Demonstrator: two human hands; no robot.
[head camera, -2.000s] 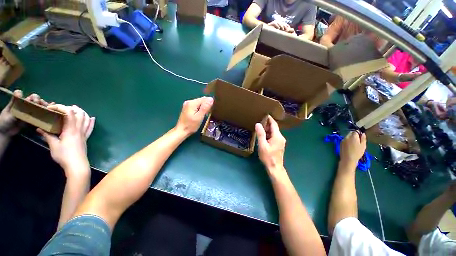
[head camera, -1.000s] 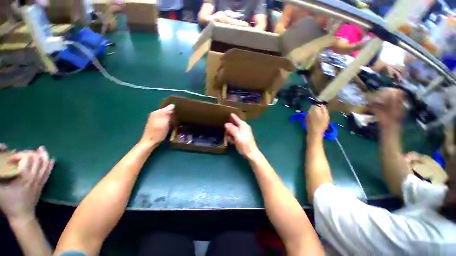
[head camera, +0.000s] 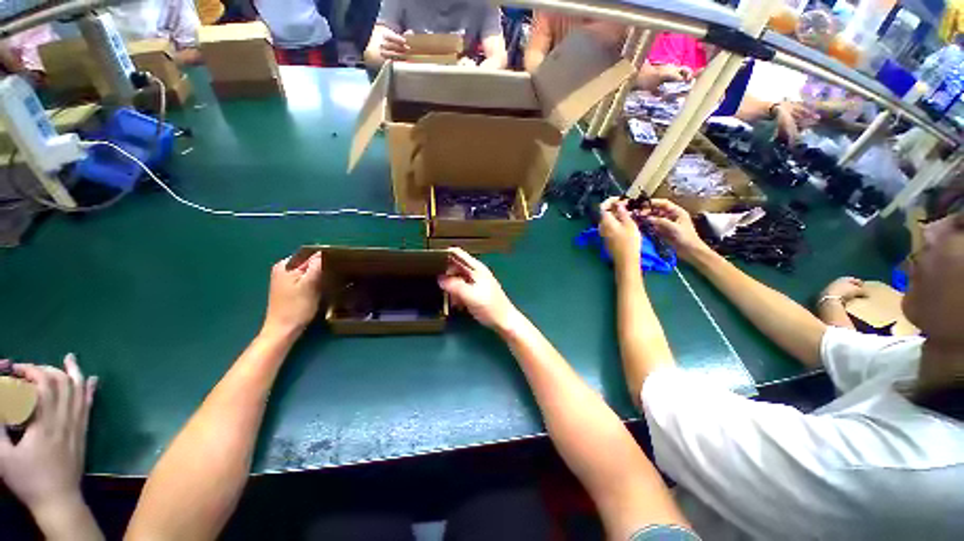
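Observation:
A small brown mailer box (head camera: 387, 327) stands open on the green bench in front of me. Its lid (head camera: 386, 265) is tilted partly forward over it, shading the dark contents inside; what they are exactly is hard to tell. My left hand (head camera: 294, 298) grips the lid's left edge. My right hand (head camera: 476, 288) grips the lid's right edge with thumb and fingers. A second open mailer box (head camera: 478, 226) with dark cables stands just behind, against a large open shipping carton (head camera: 465, 91).
A white cord (head camera: 254, 215) crosses the green bench (head camera: 190, 317). A neighbour's hand (head camera: 53, 423) is at left; a worker in a white shirt (head camera: 740, 433) handles cables at right near a blue item (head camera: 657, 257). Black cables (head camera: 768, 235) lie beyond. A metal-edged shelf (head camera: 634, 13) spans above.
The lid has come further forward over the box, with both hands still on its edges. The worker at right now has both hands together at the cables. The view has shifted.

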